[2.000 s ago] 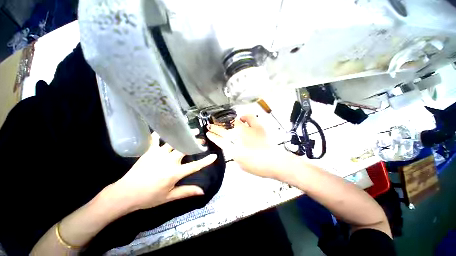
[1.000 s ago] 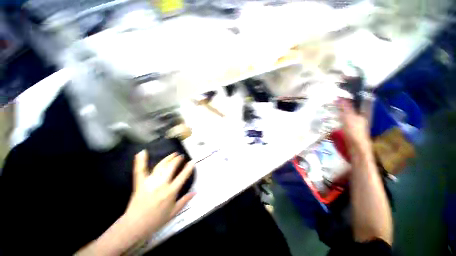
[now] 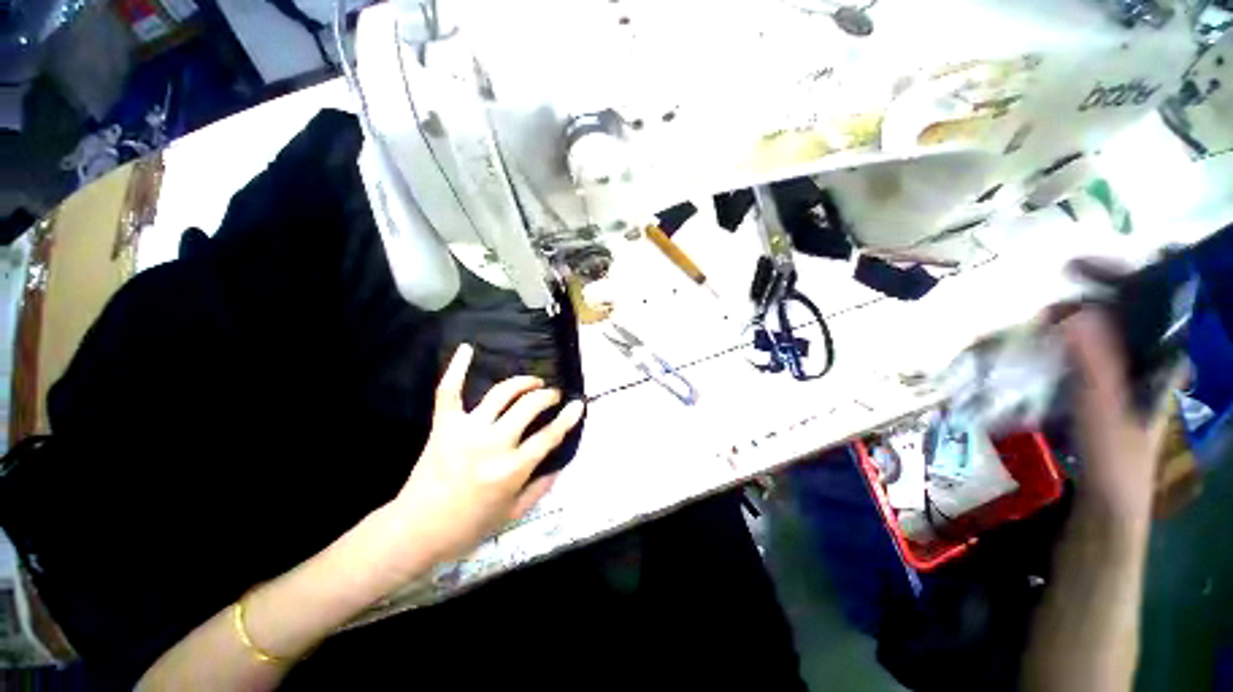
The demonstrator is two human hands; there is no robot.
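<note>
The black garment (image 3: pixel 271 392) covers the left of the table and hangs over the front edge. Its right edge lies by the presser foot (image 3: pixel 552 287) of the off-white sewing machine (image 3: pixel 757 95). My left hand (image 3: pixel 490 439) lies flat on the garment in front of the needle, fingers spread. My right hand (image 3: pixel 1102 372) is blurred at the right end of the table, beside a dark item (image 3: pixel 1149 318). Whether it grips that item cannot be told. A blurred clear item (image 3: pixel 994 372) is left of this hand.
Black-handled scissors (image 3: pixel 791 331), thread snips (image 3: pixel 655 365) and an orange-handled tool (image 3: pixel 676 253) lie right of the needle. Black scraps (image 3: pixel 895 277) lie behind the scissors. A red basket (image 3: pixel 915 550) with small items is below the table's right side.
My right hand left the needle area and reached to the table's right end. My left hand stayed on the garment, its fingers now flatter. The view swung right, then partly back.
</note>
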